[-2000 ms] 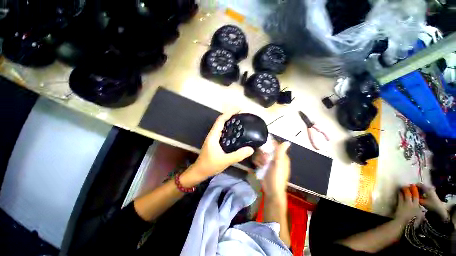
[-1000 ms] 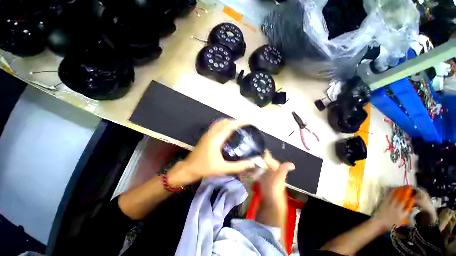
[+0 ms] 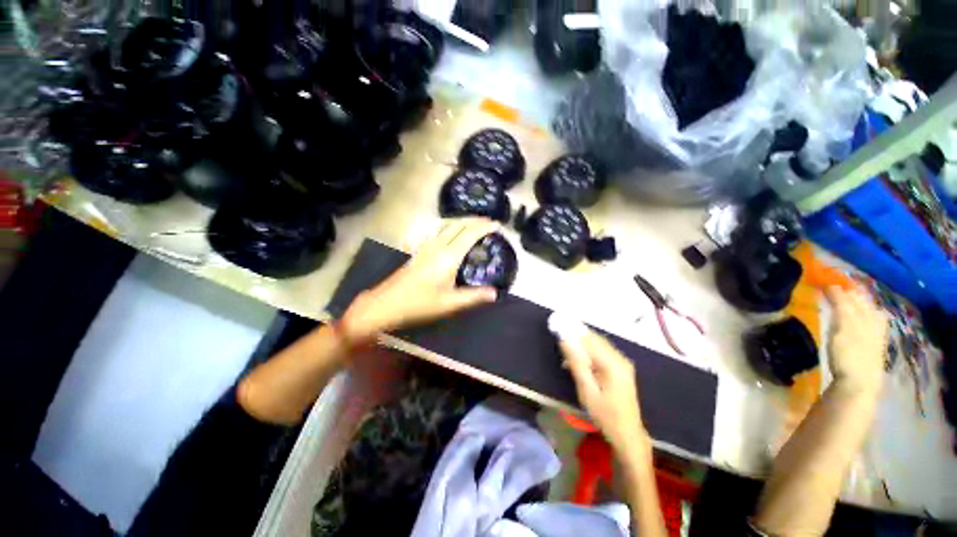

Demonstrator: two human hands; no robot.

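My left hand [image 3: 425,281] is closed around a glossy black camera head [image 3: 487,264] above the back edge of the black work mat [image 3: 504,334]. Part of its dotted face shows; the hand covers its left side. My right hand [image 3: 603,380] is over the mat, apart from the camera head, with a small white wiping cloth [image 3: 565,325] at its fingertips. Several other camera heads [image 3: 556,233] stand behind the mat with their dot rings facing up.
Pliers [image 3: 668,315] lie behind the mat's right part. Black housings [image 3: 271,233] are piled at left. A clear plastic bag [image 3: 656,84] stands at the back. Blue bins [image 3: 876,246] are at right. Another person's arm [image 3: 829,430] reaches in at right, near a black head [image 3: 782,349].
My left hand has moved the camera head up and left, toward the standing heads. My right hand has come away from it with the cloth. The other person's hand has moved toward the bench.
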